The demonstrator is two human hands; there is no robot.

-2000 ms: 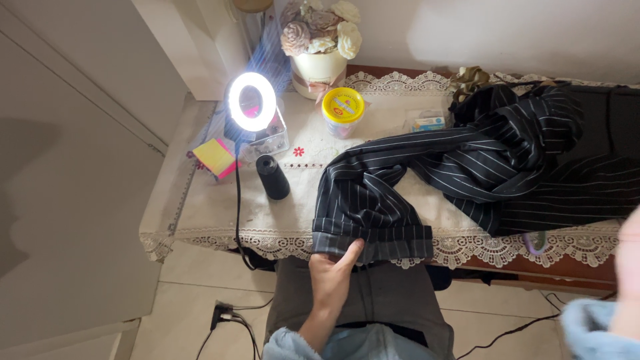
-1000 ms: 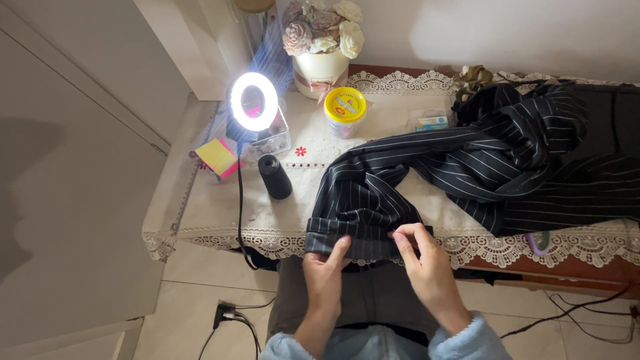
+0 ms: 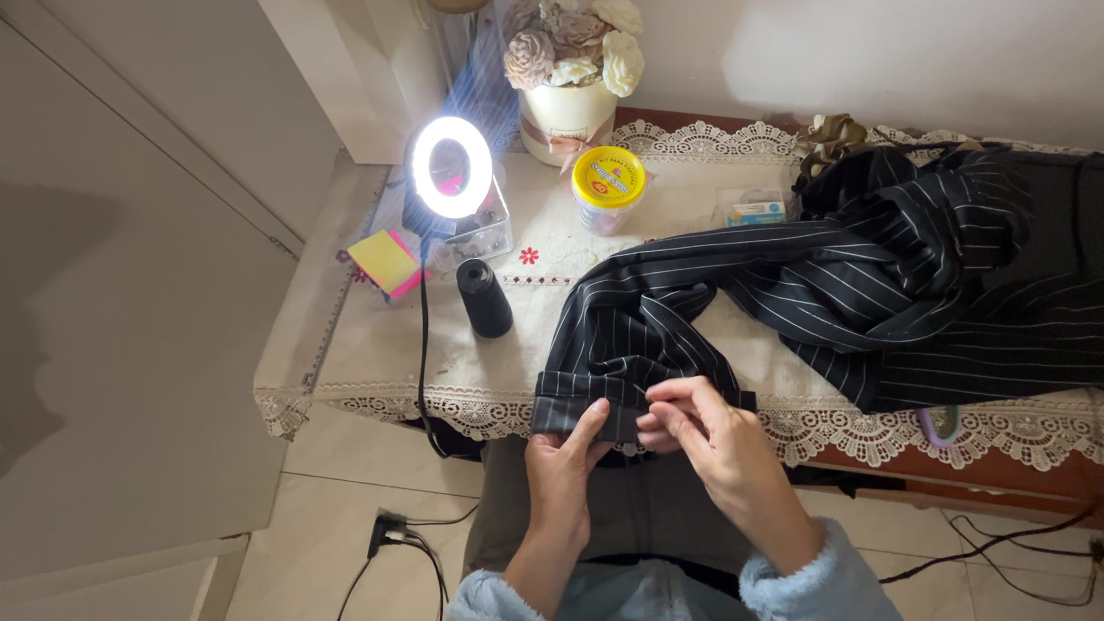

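A black pinstriped garment (image 3: 828,285) lies across the lace-edged tablecloth, one tube-like end of it folded into a cuff (image 3: 573,412) at the near edge. My left hand (image 3: 561,474) grips this cuff from below, thumb on top. Just right of it, my right hand (image 3: 707,431) has thumb and forefinger pinched together over the cuff, with what looks like a thin needle tip showing between them; any thread is too fine to see. A black thread cone (image 3: 485,300) stands on the cloth left of the garment.
A lit ring lamp (image 3: 450,167) stands at the left by a clear plastic box (image 3: 483,237) and sticky notes (image 3: 386,263). Behind are a yellow-lidded tub (image 3: 608,185) and a flower pot (image 3: 565,116). Purple scissor-like handles (image 3: 940,425) poke out at the front edge. Cables (image 3: 405,535) lie on the floor.
My right hand came in from the far right to the cuff and has since closed in nearer my left hand. The left hand has stayed on the cuff.
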